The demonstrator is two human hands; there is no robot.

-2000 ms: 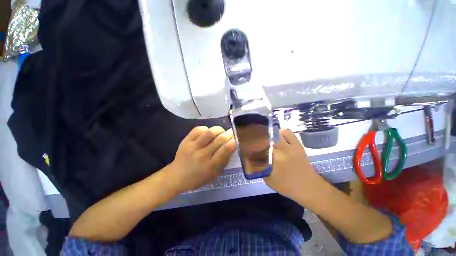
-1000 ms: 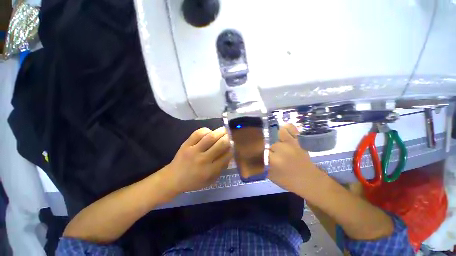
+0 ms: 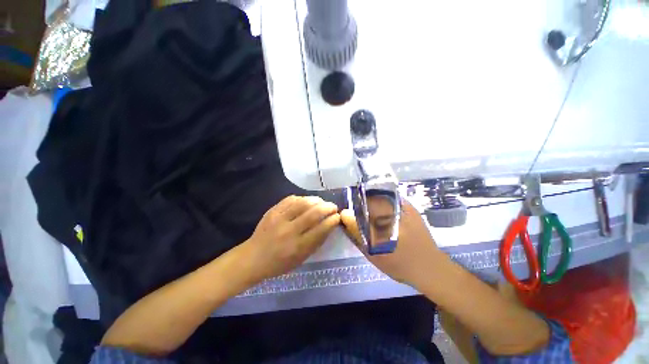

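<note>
A large black garment (image 3: 178, 142) lies bunched on the table left of the white sewing machine head (image 3: 455, 85). My left hand (image 3: 295, 231) pinches the garment's edge with its fingertips, just left of the mirror-like guard (image 3: 383, 217). My right hand (image 3: 409, 249) is behind and right of the guard, with its fingertips reaching past its left side close to my left fingertips. The guard covers part of my right hand, so its hold on the cloth is unclear. The needle area is hidden.
Scissors with red and green handles (image 3: 535, 245) lie at the right, over the ruled table edge (image 3: 313, 281). A slim metal tool (image 3: 602, 206) is right of them. A red plastic bag (image 3: 594, 313) is below. White cloth (image 3: 25, 213) and a shiny bundle (image 3: 62, 53) are at the left.
The view has shifted, so the machine sits lower and further right and more of its top shows. My right fingertips have come left past the guard towards my left hand.
</note>
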